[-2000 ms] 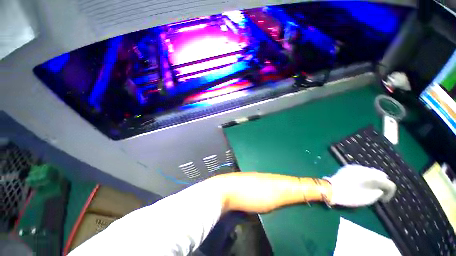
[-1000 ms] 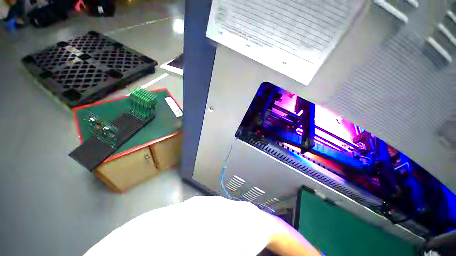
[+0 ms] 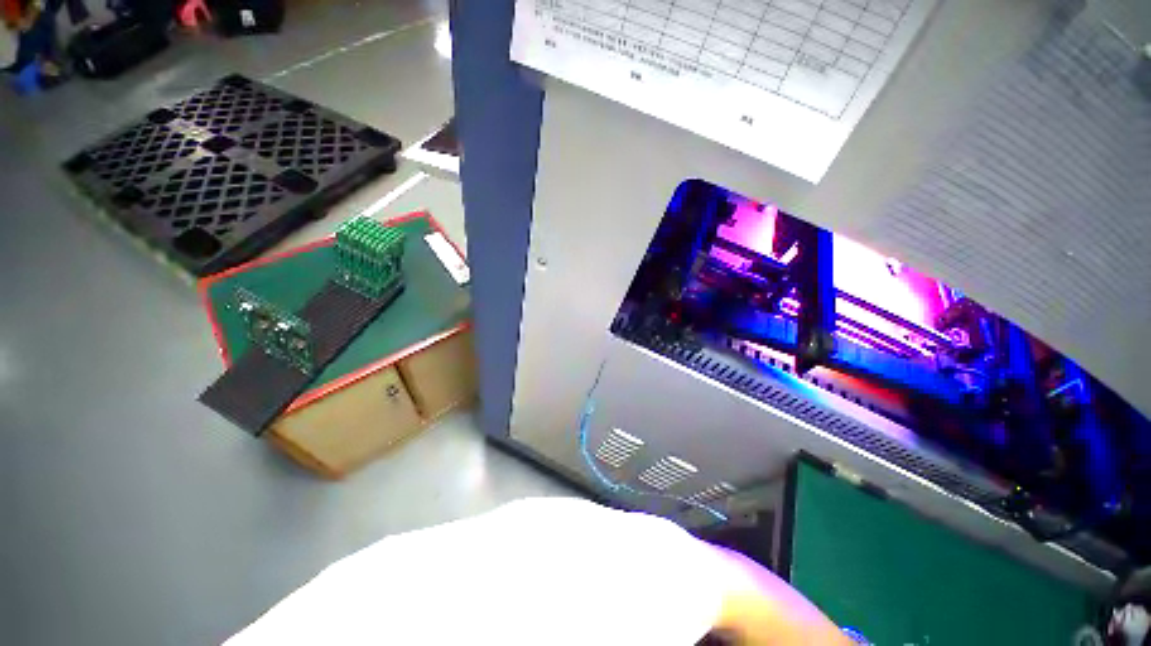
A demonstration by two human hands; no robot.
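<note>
The black slotted PCB rack (image 3: pixel 301 357) lies slantwise on the green top of a low wooden cabinet (image 3: pixel 366 410) at the left. Several stacked panels (image 3: pixel 369 256) stand upright at its far end. A separate board (image 3: pixel 274 331) stands upright nearer its front end. The AOI machine's window (image 3: pixel 871 353) glows pink and blue at the right. A white sleeve and part of a bare forearm cross the bottom of the view. The hand of that arm is cut off by the lower edge. My other hand is out of view.
A black plastic pallet (image 3: pixel 234 164) lies on the grey floor at the upper left. A printed sheet (image 3: pixel 707 76) hangs on the machine. The green desk (image 3: pixel 909 555) is at the lower right. A blue cable (image 3: pixel 587 435) hangs by the vents. Dark bags (image 3: pixel 120 48) are at the far upper left.
The view has swung left from the keyboard and desk to the cabinet with the rack. The gloved hand seen on the keyboard has left the picture. The boards in the rack look unchanged since one second ago.
</note>
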